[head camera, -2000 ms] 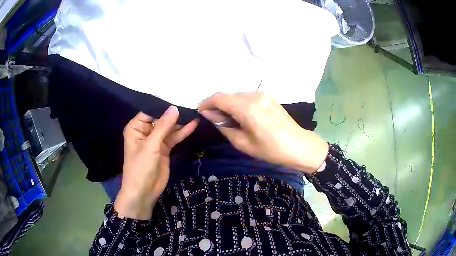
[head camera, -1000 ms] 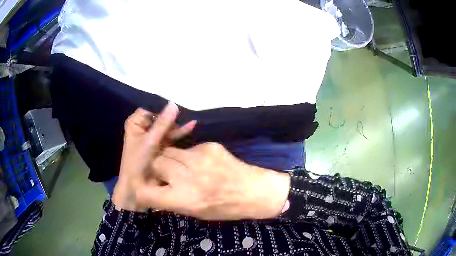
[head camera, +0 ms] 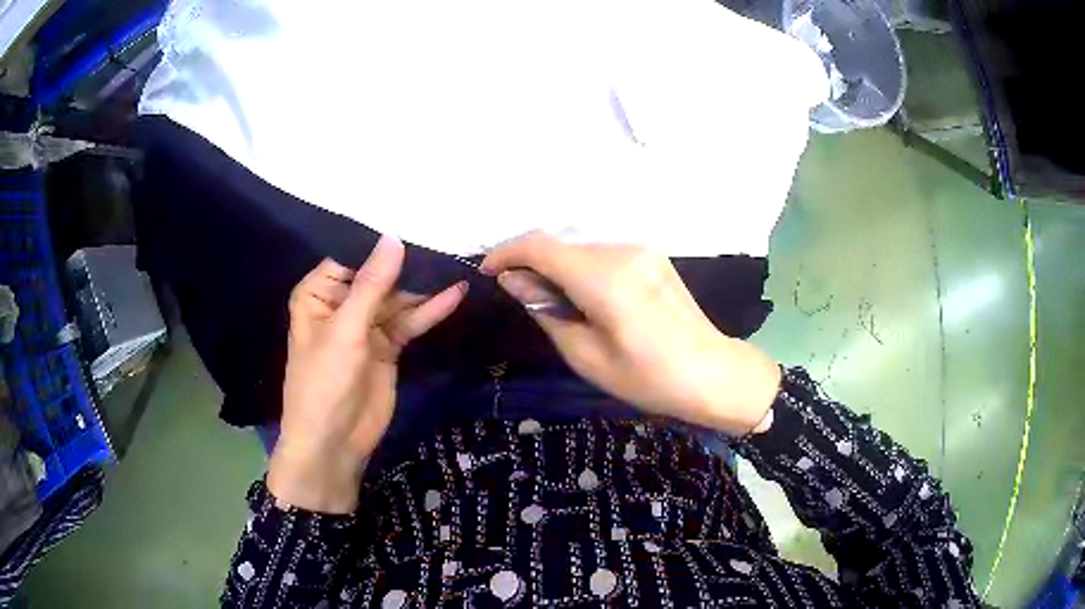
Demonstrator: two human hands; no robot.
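The dark garment [head camera: 226, 250] lies over my lap with the bright white lining [head camera: 476, 119] spread beyond it. My left hand [head camera: 345, 357] pinches the dark folded edge between thumb and fingers, near the white cloth. My right hand [head camera: 631, 321] is at the same edge, just right of my left fingertips, with thumb and forefinger closed together. A tiny thin silvery line, likely the needle [head camera: 471, 262], shows at my right fingertips. A small dark and silvery tool [head camera: 547, 306] is tucked in my right palm; its shape is mostly hidden.
A clear bin [head camera: 866, 71] with white scraps stands at the upper right. Blue crates [head camera: 48, 333] are along the left. The green floor [head camera: 880, 274] has thread scraps and a yellow line [head camera: 1026, 393]. Dark furniture with a leg is at the top right.
My right hand was drawn back low across my left wrist one second ago; now it is up at the fabric edge again. My left hand keeps its pinch.
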